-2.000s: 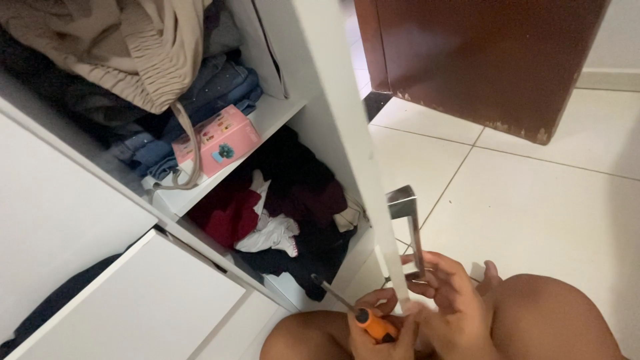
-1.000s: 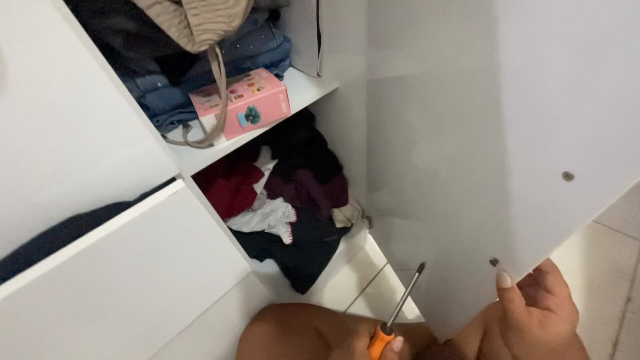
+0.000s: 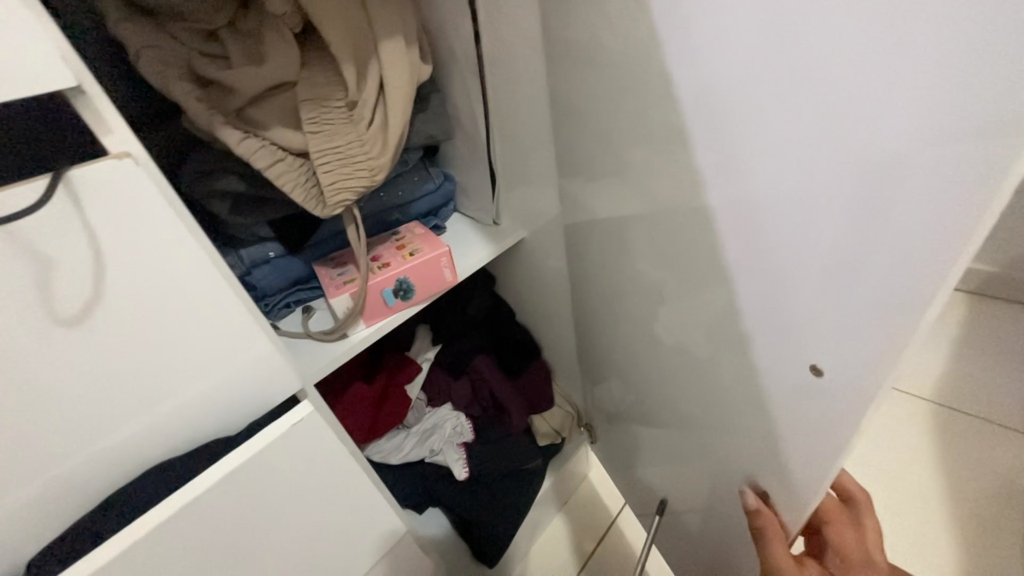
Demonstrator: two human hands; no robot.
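Observation:
At the bottom right, my right hand (image 3: pixel 836 532) pinches the edge of the white cabinet door (image 3: pixel 800 240), its thumb on the inner face and its fingers around the far side. One screw or screw hole (image 3: pixel 816 370) shows on that face above the thumb; a dark spot lies beside the thumb tip, partly covered. Left of this hand, the metal shaft of a screwdriver (image 3: pixel 652 536) points up in front of the door's lower part. Its handle is below the frame, and my left hand is out of sight.
The open cabinet holds a beige garment (image 3: pixel 296 104), folded jeans (image 3: pixel 280 268) and a pink box (image 3: pixel 392 272) on the shelf. Below lie crumpled dark, red and white clothes (image 3: pixel 432 436). A white drawer front (image 3: pixel 264 496) stands at lower left. Floor tiles (image 3: pixel 944 464) show at right.
Two seconds ago a metal handle showed by my hands at the door's edge; now the door's inner face is toward me. The orange screwdriver handle and my left hand have dropped out of view.

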